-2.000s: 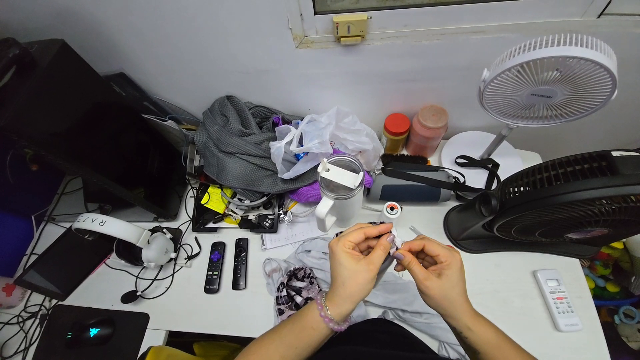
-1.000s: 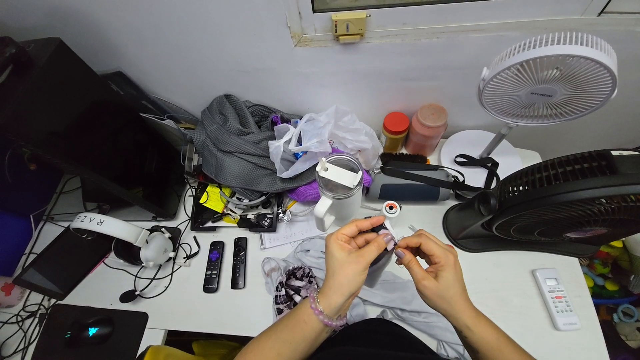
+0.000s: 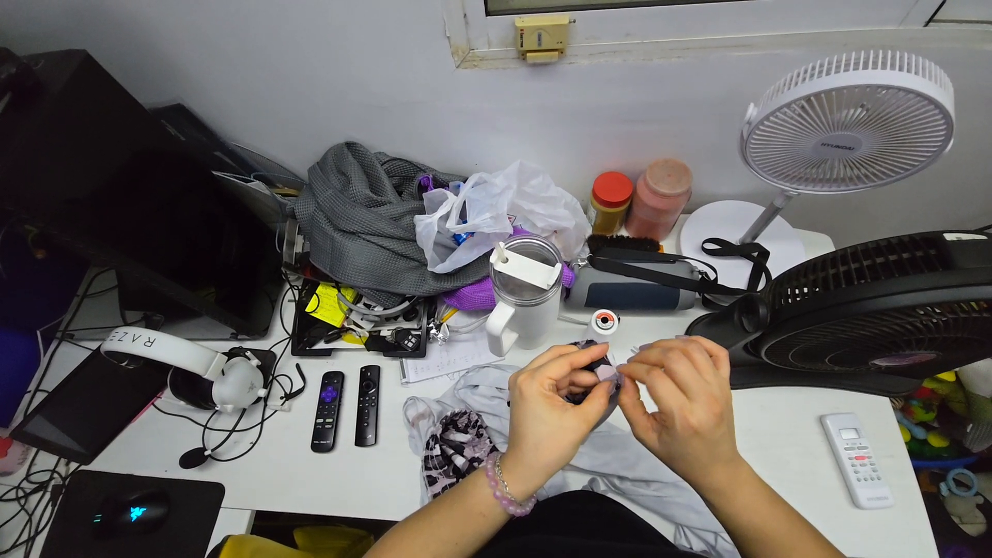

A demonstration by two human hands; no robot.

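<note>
My left hand (image 3: 554, 411), with a pink bead bracelet at its wrist, pinches a piece of dark and pale patterned fabric (image 3: 605, 373) between thumb and fingers. Close beside it on the right, my right hand (image 3: 683, 407) has its thumb and index finger together at the fabric's edge; whatever they pinch is too small to tell. Under both hands lies a light grey cloth (image 3: 620, 465), partly hidden by my arms. More patterned fabric (image 3: 456, 449) is bunched left of my left wrist. A white thread spool (image 3: 604, 322) stands just beyond my fingertips.
Behind the hands stand a clear-lidded white tumbler (image 3: 527, 291) and a grey speaker (image 3: 635, 283). Two remotes (image 3: 328, 411) and a white headset (image 3: 170, 356) lie left. At right are a black fan (image 3: 876, 310), a white fan (image 3: 849, 124) and a white remote (image 3: 856, 459).
The right hand's fingers have curled and lifted slightly beside the fabric. The dark patterned piece, hardly visible two seconds ago, now shows in my left hand.
</note>
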